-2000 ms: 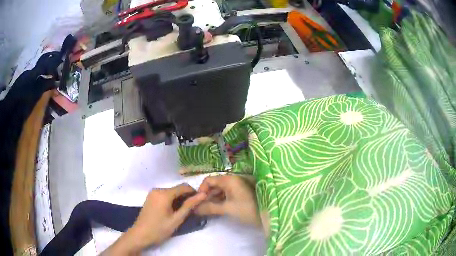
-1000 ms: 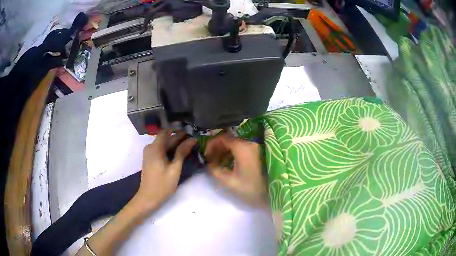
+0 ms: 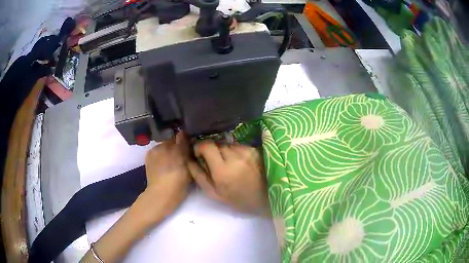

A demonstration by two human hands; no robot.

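Observation:
My left hand (image 3: pixel 167 172) and my right hand (image 3: pixel 231 174) are close together under the dark grey sewing machine head (image 3: pixel 205 85). The black webbing strap (image 3: pixel 103 198) runs from the lower left up to my left hand, and its end is hidden by the fingers. My right fingers are bent beside the clamp area; what they touch is hidden. The green flower-print bag body (image 3: pixel 355 169) lies flat to the right of my right hand. A bit of green print shows at the clamp under the head.
White paper (image 3: pixel 103 149) covers part of the metal machine bed (image 3: pixel 61 154). Orange-handled scissors (image 3: pixel 329 25) lie behind the bed. More green print bags (image 3: pixel 437 77) are heaped at right. Dark cloth (image 3: pixel 25 82) hangs at left.
Both hands have moved from the paper in front up to under the machine head, and the black strap moved up with my left hand. The camera view has shifted slightly.

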